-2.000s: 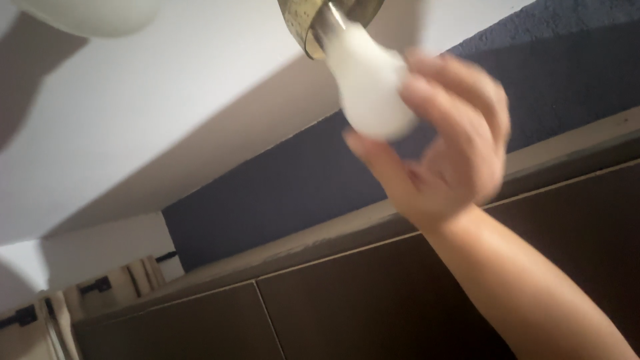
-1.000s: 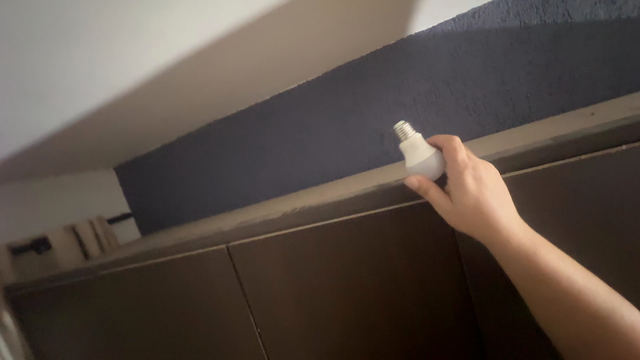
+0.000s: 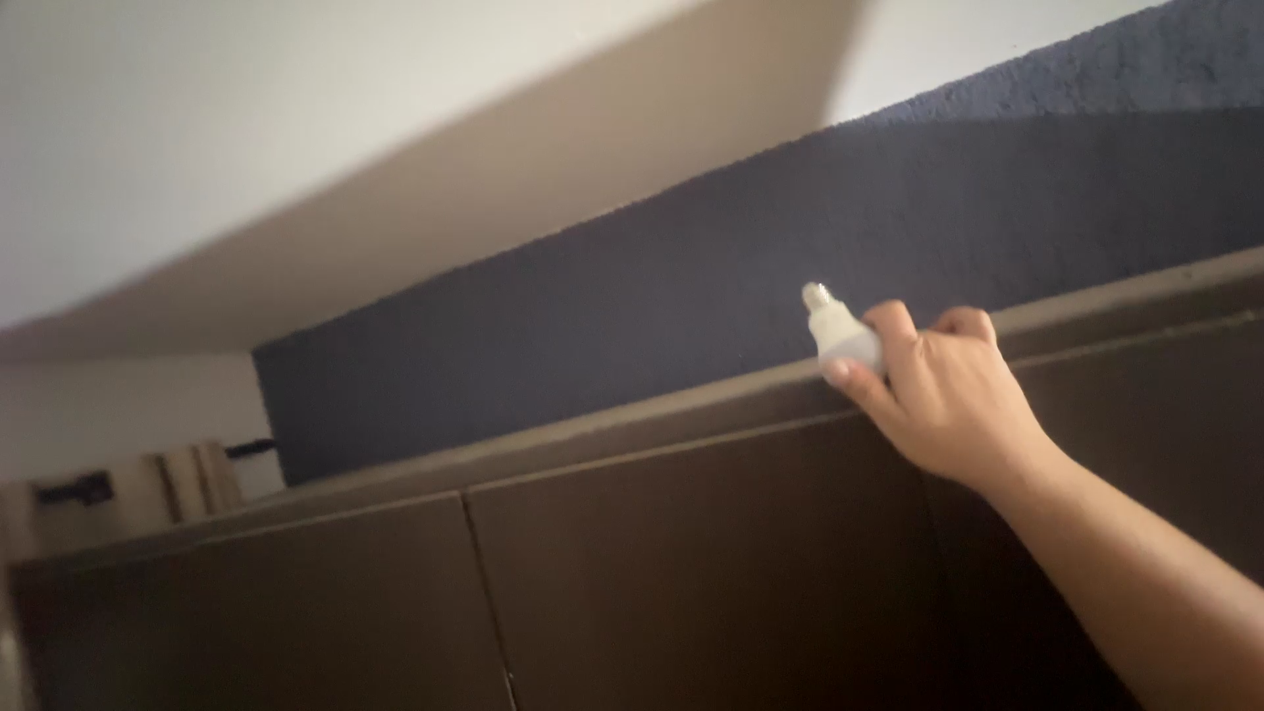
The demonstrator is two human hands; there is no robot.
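A white light bulb (image 3: 845, 334) is held in my right hand (image 3: 943, 390), between the thumb and the fingers. Its metal screw base points up and to the left, and the rounded end lies against my fingers. The hand is at the top edge of a dark cabinet (image 3: 691, 573), in front of a dark blue wall (image 3: 592, 306). Whether the bulb touches the cabinet's top ledge (image 3: 612, 420) I cannot tell. My left hand is out of view.
Dark cabinet doors span the lower part of the view, with a ledge along their top. A curtain (image 3: 188, 484) on a dark rod (image 3: 251, 448) hangs at the far left. The pale ceiling (image 3: 296, 118) slopes across the top, partly in shadow.
Two seconds ago the bulb was at a brass-coloured lamp socket; my right hand has carried it away to the cabinet's top edge. The view has shifted, and the socket is out of sight.
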